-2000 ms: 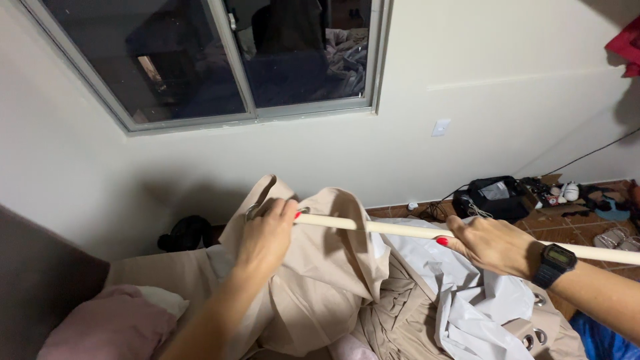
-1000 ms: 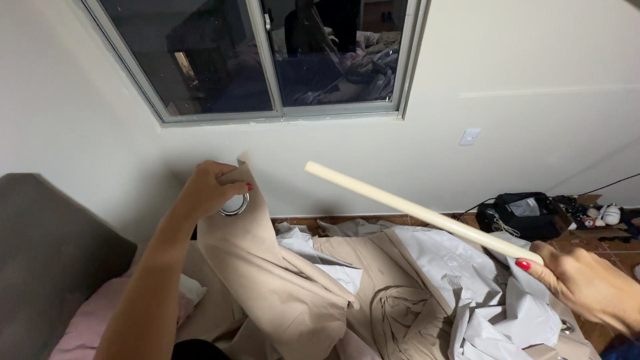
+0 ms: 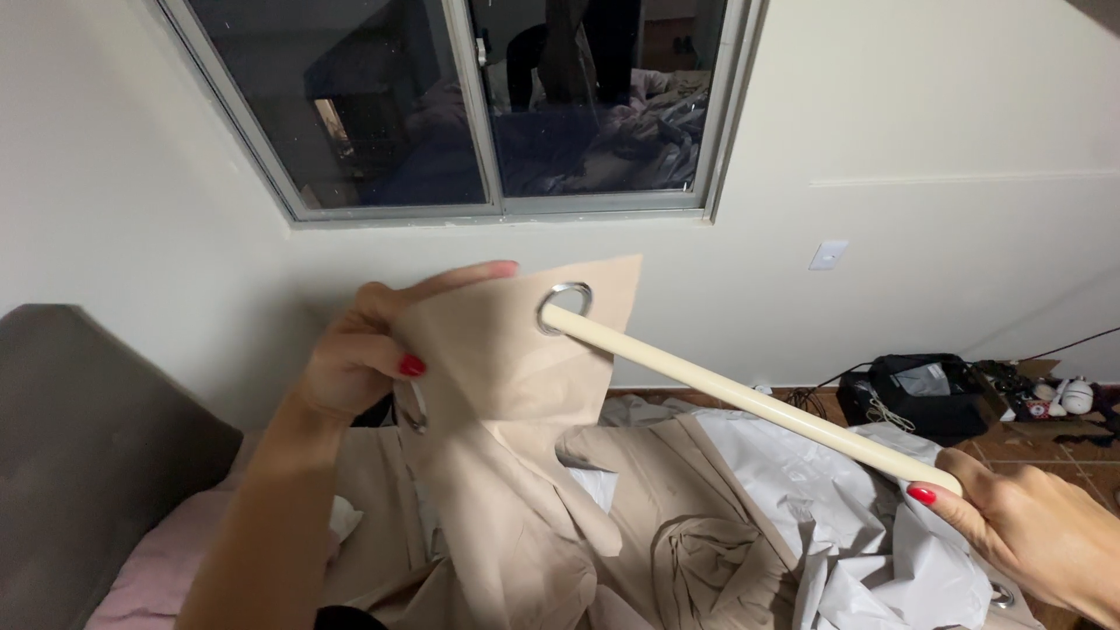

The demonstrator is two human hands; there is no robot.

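Note:
My left hand (image 3: 376, 341) pinches the top edge of a beige grommet curtain (image 3: 525, 359), holding it up in front of the wall. A metal curtain grommet (image 3: 577, 290) faces me near the curtain's top corner. The tip of a cream curtain rod (image 3: 735, 385) is at that ring; whether it has passed through cannot be told. My right hand (image 3: 1015, 507) grips the rod's near end at the lower right. A second grommet (image 3: 416, 409) shows just below my left hand. More beige fabric and a white lining (image 3: 787, 481) lie bunched below.
Ahead is a sliding window (image 3: 490, 114) with a metal frame, and a wall plate (image 3: 828, 255) to its right. A dark grey headboard (image 3: 96, 472) and a pink pillow (image 3: 166, 560) are at the left. A black bag (image 3: 919, 394) and small items lie on the tiled floor at the right.
Two seconds ago the rod ran through the curtain; one second ago it was apart from it. Now the rod's tip is at a grommet, and my left hand has spread the curtain's top edge.

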